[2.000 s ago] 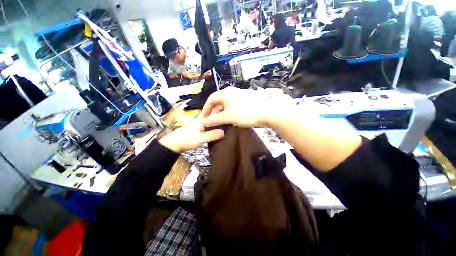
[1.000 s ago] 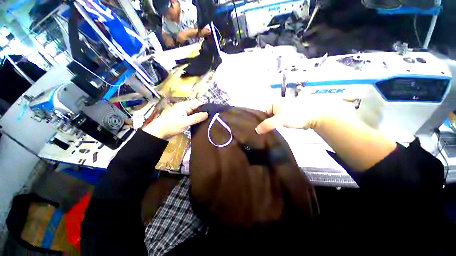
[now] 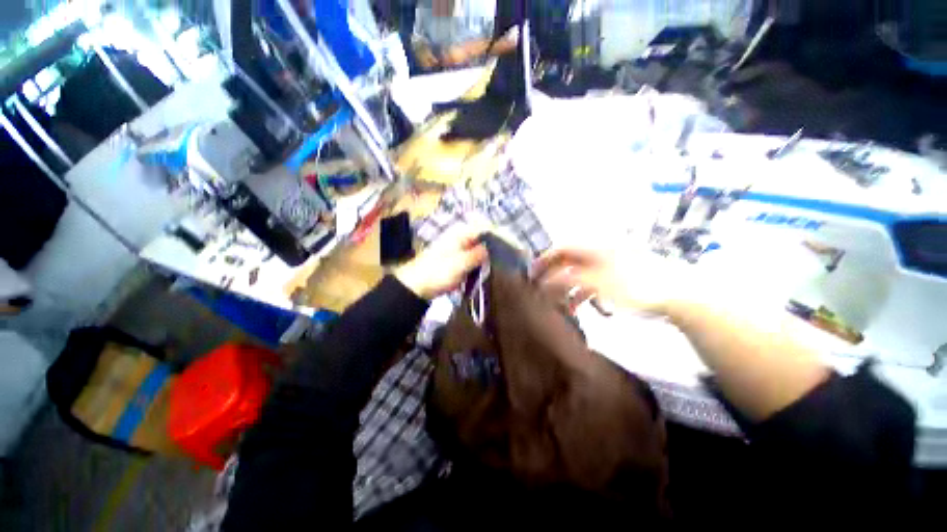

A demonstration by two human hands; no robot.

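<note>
The brown garment [image 3: 556, 384] hangs from my hands over my lap, its top edge raised to a dark peak. My left hand [image 3: 447, 267] pinches this edge. My right hand [image 3: 597, 281] is at the right side of the peak with fingers bent; blur hides whether they grip the cloth. A thin white cord loop [image 3: 478, 298] hangs on the brown cloth beside my left fingers. Plaid fabric [image 3: 397, 431] lies below my left forearm, and more plaid shows on the table behind my hands. The white JACK sewing machine [image 3: 883, 255] stands at the right.
Thread snips [image 3: 826, 321] lie on the machine bed at right. A black phone [image 3: 396, 239] lies on the cardboard surface [image 3: 337, 278]. A second machine [image 3: 223, 171] stands at left. A red stool [image 3: 220, 403] is on the floor. A person's hands show at the top.
The spread brown cloth is now drawn up into a peak, with my hands closer together. The white loop hangs narrower. The view has shifted, showing more of the red stool and the snips.
</note>
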